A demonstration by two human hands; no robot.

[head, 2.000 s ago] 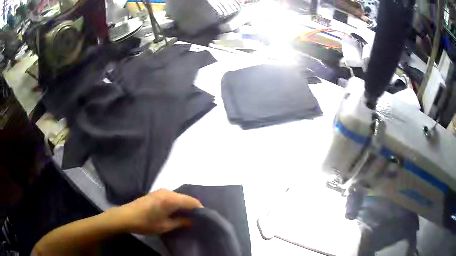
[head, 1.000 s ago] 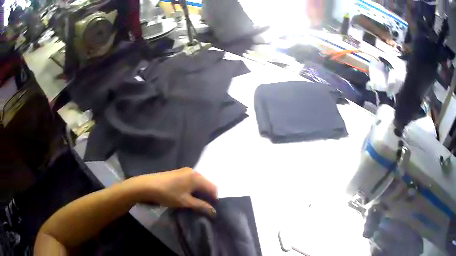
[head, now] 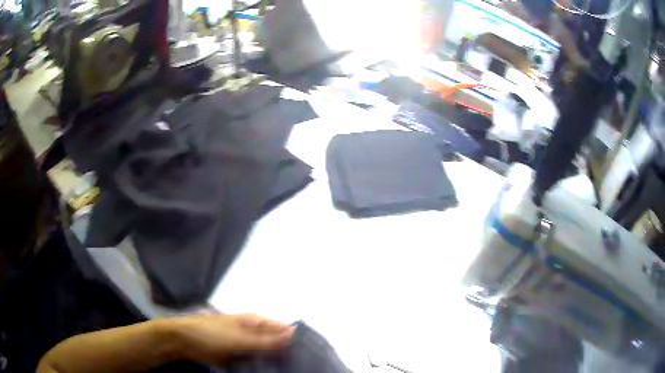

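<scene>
My left hand (head: 237, 334) comes in from the lower left and holds the edge of a dark cut panel (head: 310, 353) at the bottom of the picture. The fingers are partly hidden and the panel is blurred and cut off by the lower edge. My right hand is not in view. The white sewing machine head (head: 521, 240) with a blue stripe stands at the right. Dark cloth (head: 539, 342) lies or hangs below it; the needle area is lost in glare.
Loose dark cut pieces (head: 211, 182) lie in a rumpled heap on the left of the white table (head: 350, 269). A flat stack of dark panels (head: 390, 173) lies beyond my hand. A thick black tube (head: 576, 131) rises above the machine head.
The view has shifted. My left hand is lower in the picture, and the panel, flat and half covered by the hand before, now shows only a raised edge at the bottom.
</scene>
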